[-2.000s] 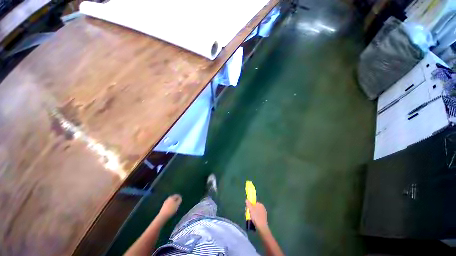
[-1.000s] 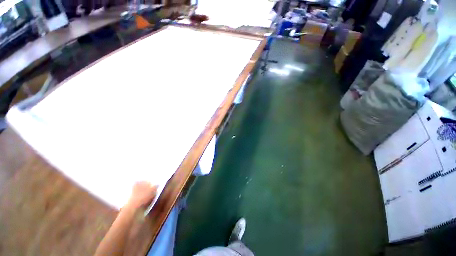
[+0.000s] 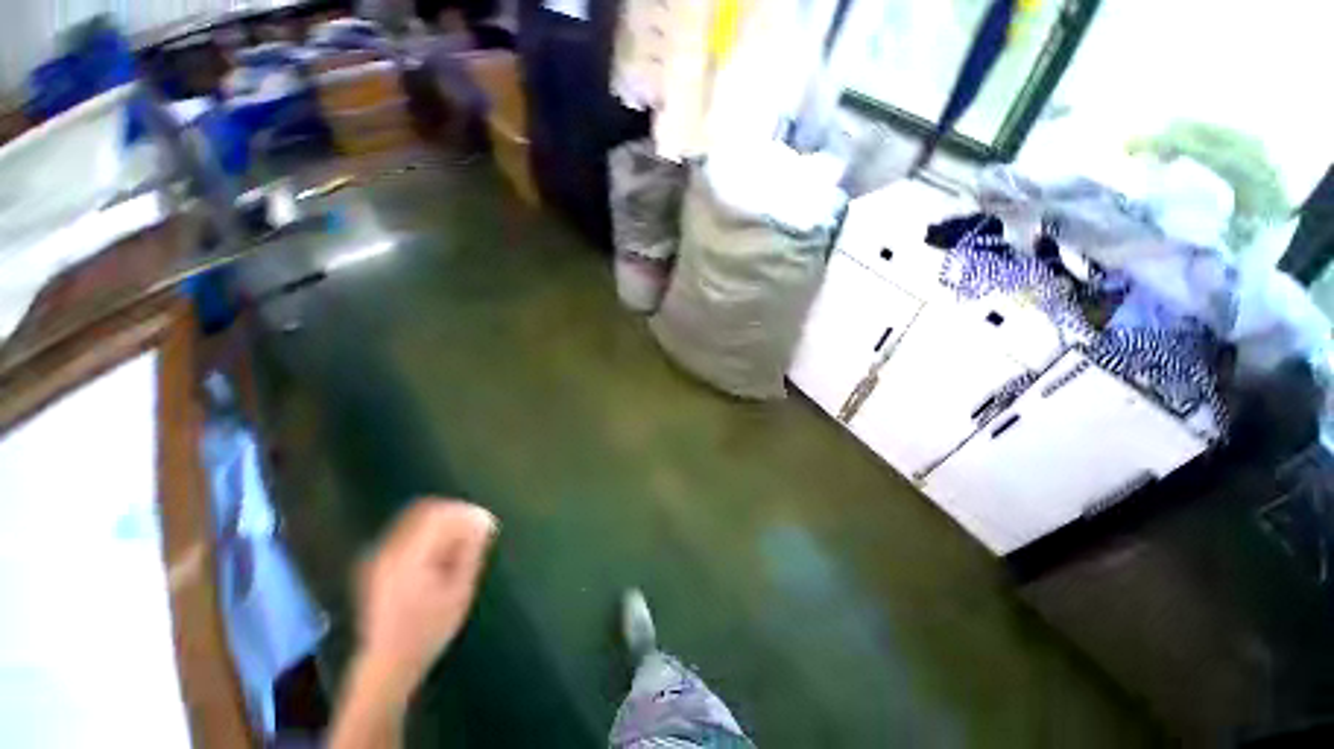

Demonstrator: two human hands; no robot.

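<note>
My left hand (image 3: 424, 574) is in front of me over the green floor, right of the table edge. It is blurred, its fingers are curled in, and nothing shows in it. My right hand is out of the picture. A large white sheet (image 3: 81, 556) lies on the brown table (image 3: 190, 585) at the left, cut off by the picture's edge.
White cabinets (image 3: 951, 395) with striped cloth (image 3: 1156, 359) and plastic bags on top stand at the right. A bulging pale sack (image 3: 754, 278) stands beside them. Cardboard boxes (image 3: 366, 106) are at the back. Light cloth (image 3: 264, 585) hangs below the table edge.
The view has swung right, so the table sits further left. My left hand has come off the white sheet. The yellow tool, seen earlier in my right hand, is out of view.
</note>
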